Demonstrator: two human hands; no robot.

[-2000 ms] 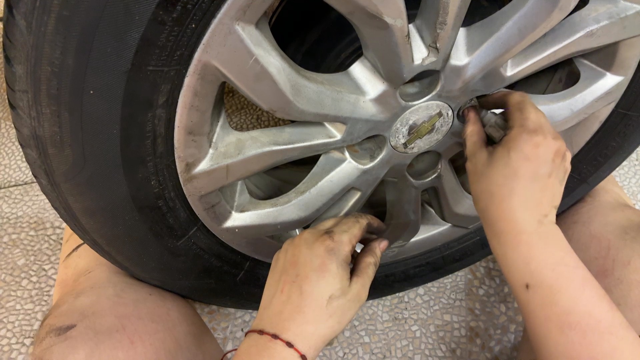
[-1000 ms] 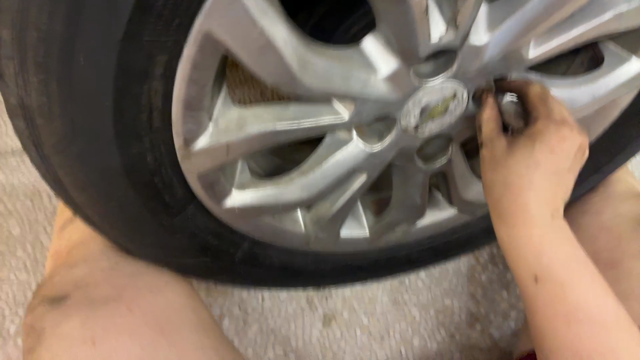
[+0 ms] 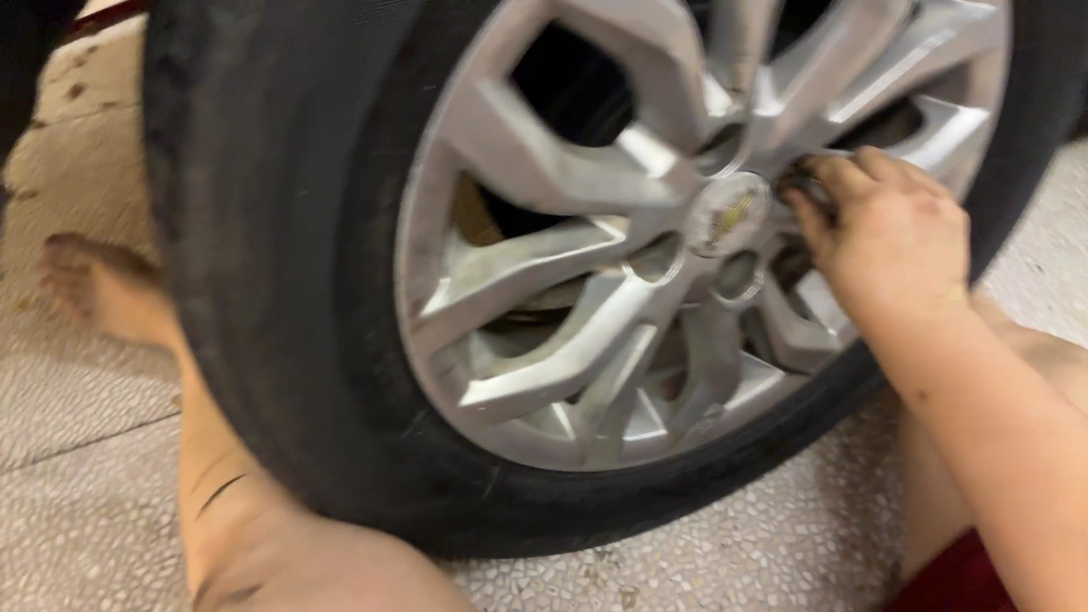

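A silver multi-spoke wheel cover [image 3: 544, 357] with a Chevrolet emblem on its center cap [image 3: 731, 214] sits inside a black rubber tire [image 3: 280, 255]. Round lug recesses surround the cap. My right hand [image 3: 884, 221] is at the recess just right of the cap, its dirty fingertips curled there; whether they grip a small part is too blurred to tell. My left hand is out of view.
My bare legs [image 3: 314, 561] flank the tire, with one foot [image 3: 102, 289] at the left. Below lies a pebbled terrazzo floor [image 3: 85, 476]. A dark object [image 3: 30, 68] stands at the upper left edge.
My left hand, at the lower spokes two seconds ago, has left the view. My right hand remains beside the center cap. The view has swung left.
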